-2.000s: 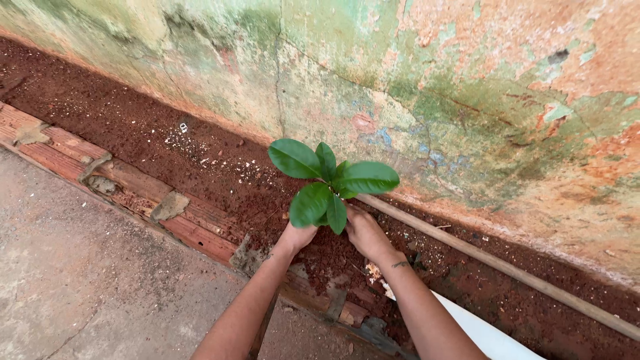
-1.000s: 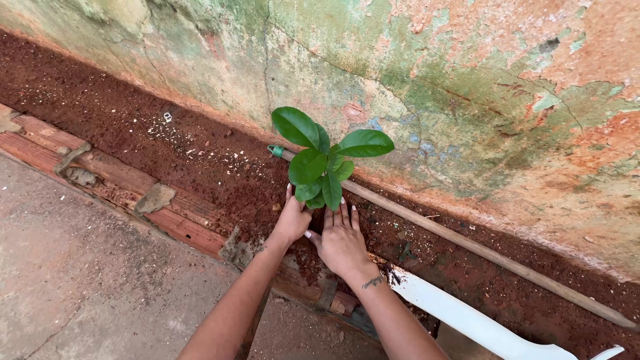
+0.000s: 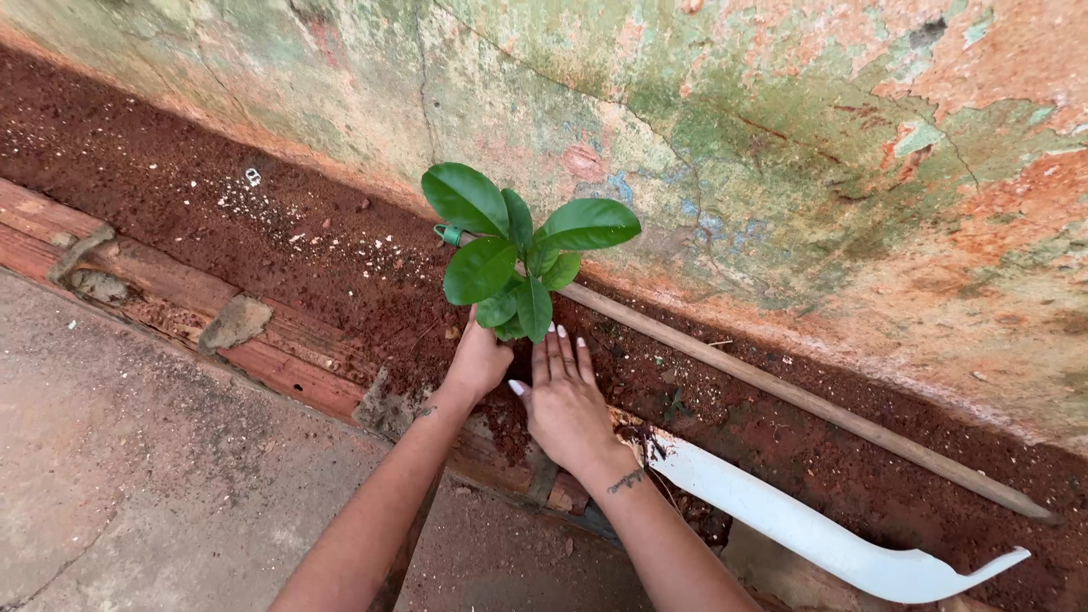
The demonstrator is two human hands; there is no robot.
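Note:
A young plant with broad glossy green leaves [image 3: 480, 270] stands upright in the red-brown soil [image 3: 331, 285] of a narrow bed. My left hand [image 3: 480, 359] is at the plant's base, left of its lower leaves; its fingers are partly hidden under them, and whether they grip the stem does not show. My right hand [image 3: 568, 408] lies palm down on the soil just right of the base, fingers stretched toward the plant and thumb apart, holding nothing. The stem's foot is hidden by leaves and hands.
A wooden pole [image 3: 765, 378] with a green end fitting [image 3: 449, 235] lies along the weathered wall [image 3: 748, 153]. A white curved plastic piece [image 3: 799, 514] rests near my right forearm. Brick edging [image 3: 280, 374] borders the bed beside the concrete floor [image 3: 170, 476].
Both hands were hidden more under the leaves two seconds ago. My right hand has since come out to the right of the plant and flattened on the soil.

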